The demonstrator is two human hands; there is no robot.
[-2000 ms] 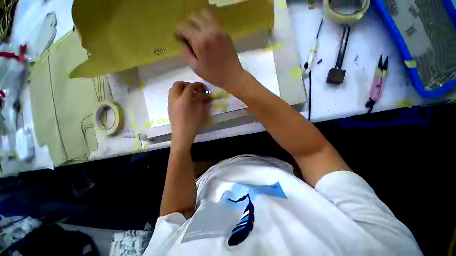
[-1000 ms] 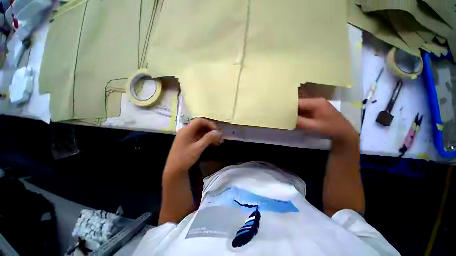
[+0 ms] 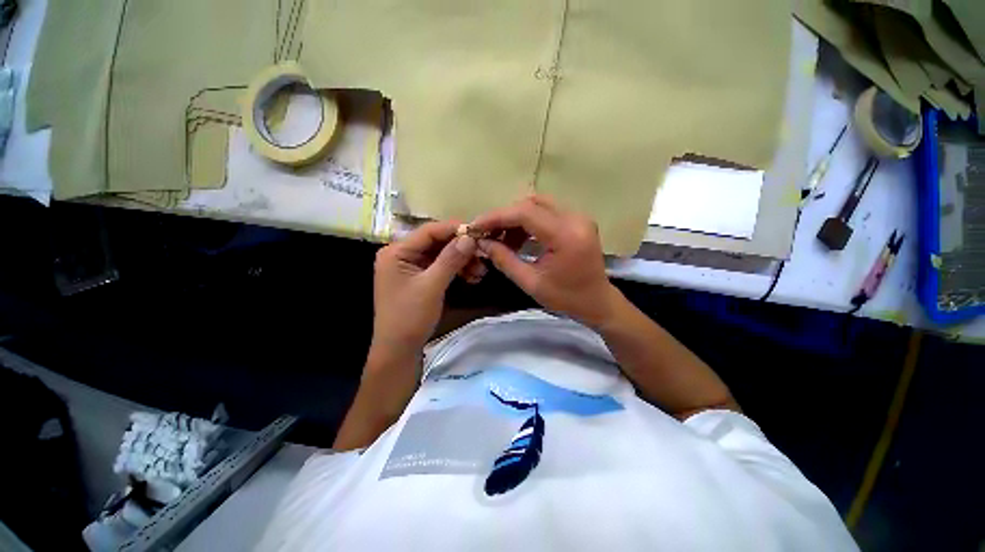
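A large beige panel (image 3: 464, 119) lies flat on the table, with a stitched seam line down its middle and a small dark mark on the seam near the top. My left hand (image 3: 416, 275) and my right hand (image 3: 556, 259) meet at the panel's front edge. Their fingertips pinch a small light-coloured piece (image 3: 467, 231) between them. It is too small to tell what it is. The fingers cover part of the panel's edge.
A tape roll (image 3: 292, 114) lies left beside marked beige panels (image 3: 146, 108). At the right are another tape roll (image 3: 888, 121), a square-headed tool (image 3: 835, 231), pink-handled snips (image 3: 880, 270), a blue tray (image 3: 931, 216) and stacked panels (image 3: 896, 43). A white board (image 3: 707, 199) shows beside the panel.
The panel, first lifted yellow side up, now lies beige side up over the board. My right hand has left the panel's right edge and joined my left hand at the small piece.
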